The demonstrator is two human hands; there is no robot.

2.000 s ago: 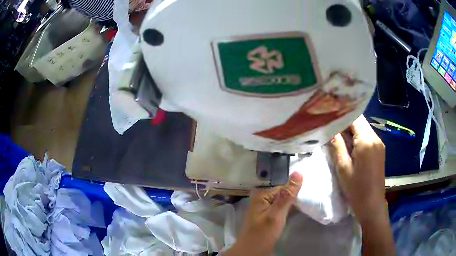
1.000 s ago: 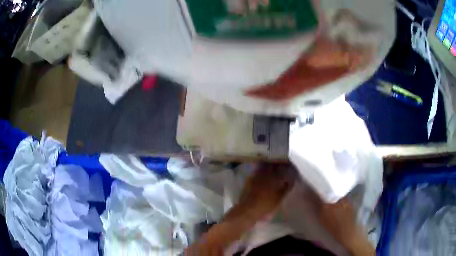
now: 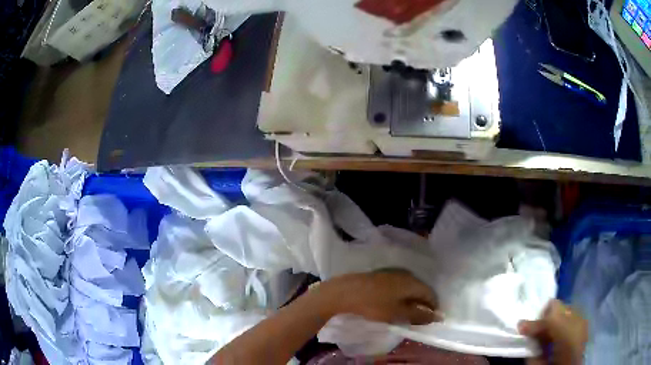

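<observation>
A white fabric piece point(image 3: 492, 285) is spread low over the lap, in front of the machine's edge. My left hand point(image 3: 389, 296) is on the fabric with fingers curled at its folded edge. My right hand point(image 3: 560, 331) pinches the right end of that edge at the lower right. The white sewing machine head point(image 3: 421, 36) is at the top, cut off by the picture's edge. The steel needle plate point(image 3: 432, 107) under it carries no fabric.
Blue bins hold white pieces at left point(image 3: 107, 264) and right point(image 3: 614, 285). Yellow and blue snips point(image 3: 574, 83) and a white cord point(image 3: 622, 93) lie right of the machine. The lit control panel point(image 3: 639, 25) is at the upper right.
The white fabric has moved from beside the needle down to the lap, and both hands have moved down with it. The view has tilted lower, uncovering the needle plate.
</observation>
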